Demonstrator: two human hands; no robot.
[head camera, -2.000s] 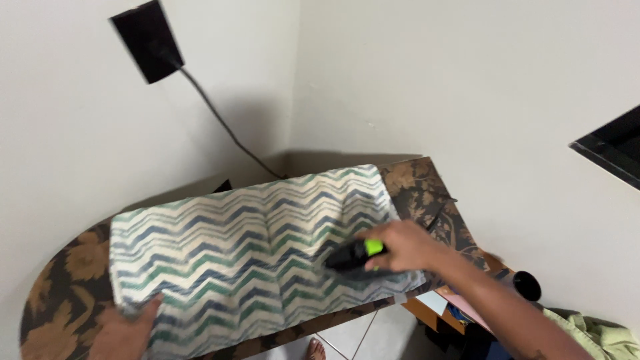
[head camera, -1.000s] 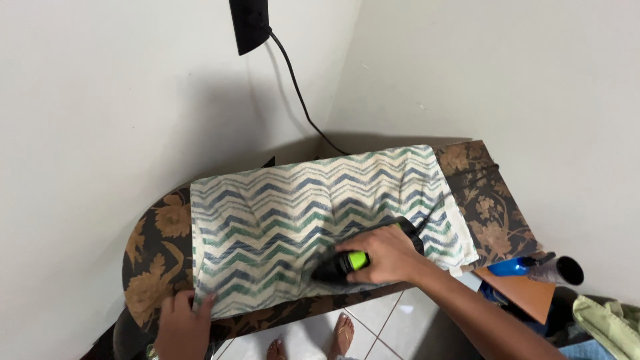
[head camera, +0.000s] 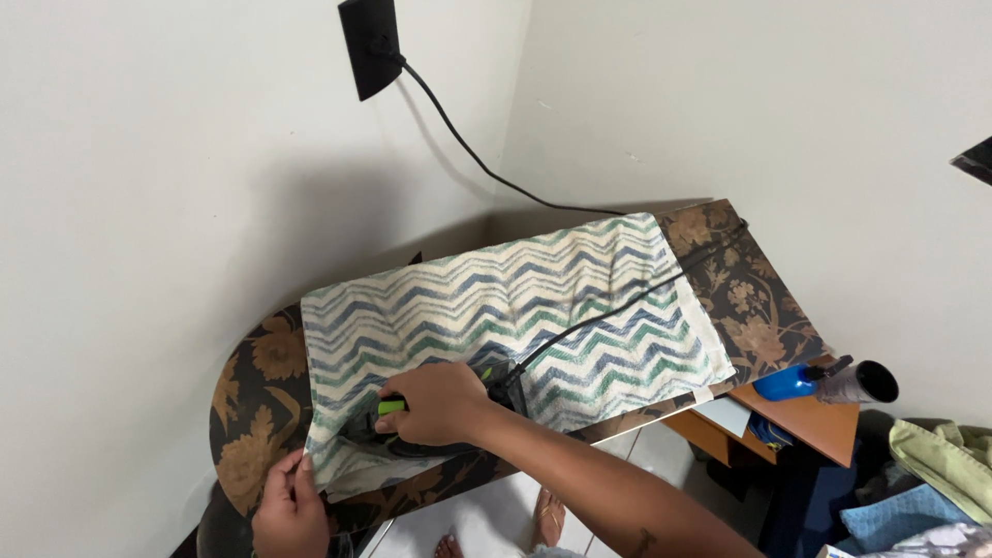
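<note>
A cloth with blue and green zigzag stripes (head camera: 496, 302) lies spread over an ironing board with a floral cover (head camera: 260, 418). My right hand (head camera: 434, 403) grips the handle of a black and green clothes iron (head camera: 508, 387), which rests on the cloth's near left part. From the iron's heel a black cord (head camera: 612, 314) crosses the cloth toward the board's right end. My left hand (head camera: 293, 504) pinches the near left corner of the cloth at the board's front edge. Faint creases show in the cloth's upper right area.
The cord runs up to a black wall outlet (head camera: 372, 50). Walls meet in a corner behind the board. At the right, a blue bottle (head camera: 784, 382) and a dark cup (head camera: 872, 381) stand on a wooden shelf (head camera: 821, 422), with folded fabrics (head camera: 942, 465) nearby.
My right hand has moved the iron left across the cloth, toward its near left corner. The left hand stays near that corner, its fingers now pinching the edge. The view has shifted.
</note>
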